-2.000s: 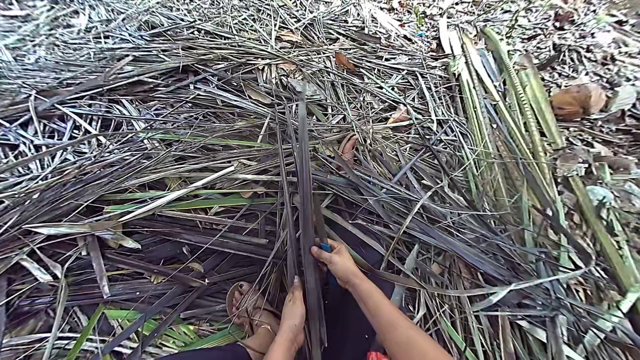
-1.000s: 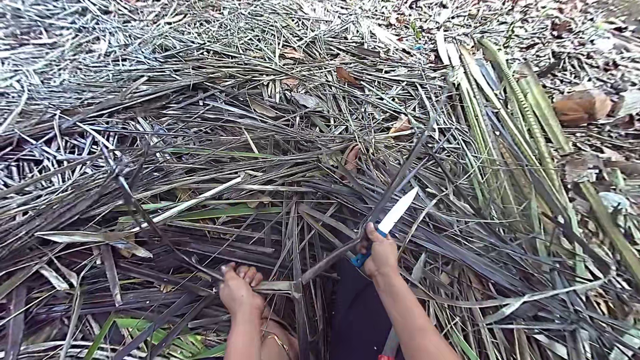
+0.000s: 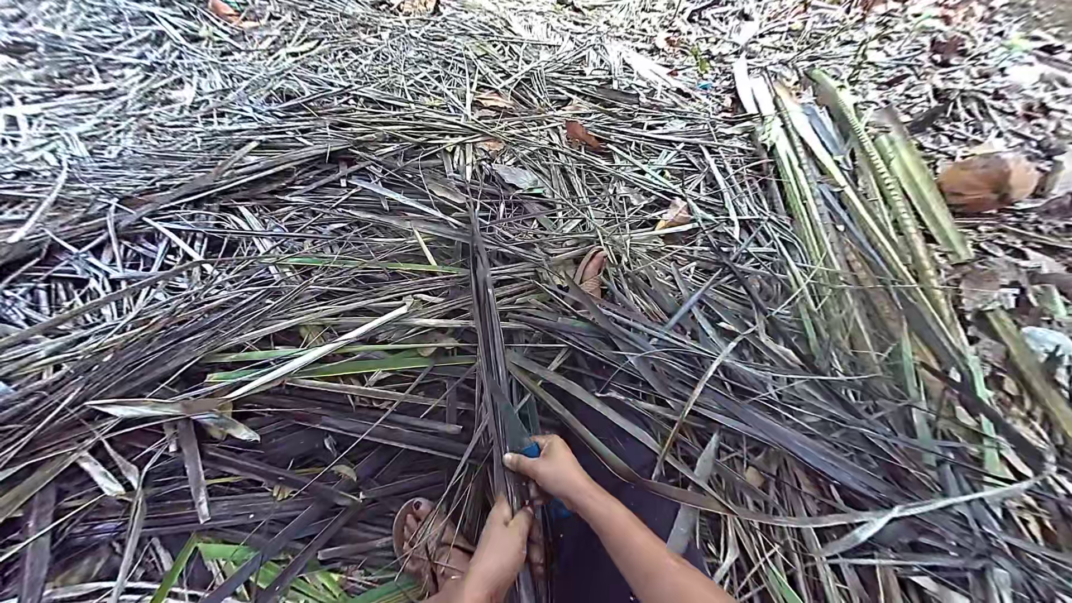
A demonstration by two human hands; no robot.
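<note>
A bundle of long dark dried palm leaf strips stands out in front of me, its tips pointing away. Low in the view, my left hand grips the bundle near its lower end. My right hand is just above and to the right, closed on the blue handle of a knife, with its thumb pressed on the strips. The knife's blade lies along the leaves and is mostly hidden.
Dried palm leaves cover the ground all around. Thick yellow-green palm stalks lie at the right, beside a brown husk. My sandalled foot is at the bottom, left of my hands.
One second ago my hands were apart, with the knife blade in plain sight. Now they are close together on an upright bundle of strips, with the blade against it.
</note>
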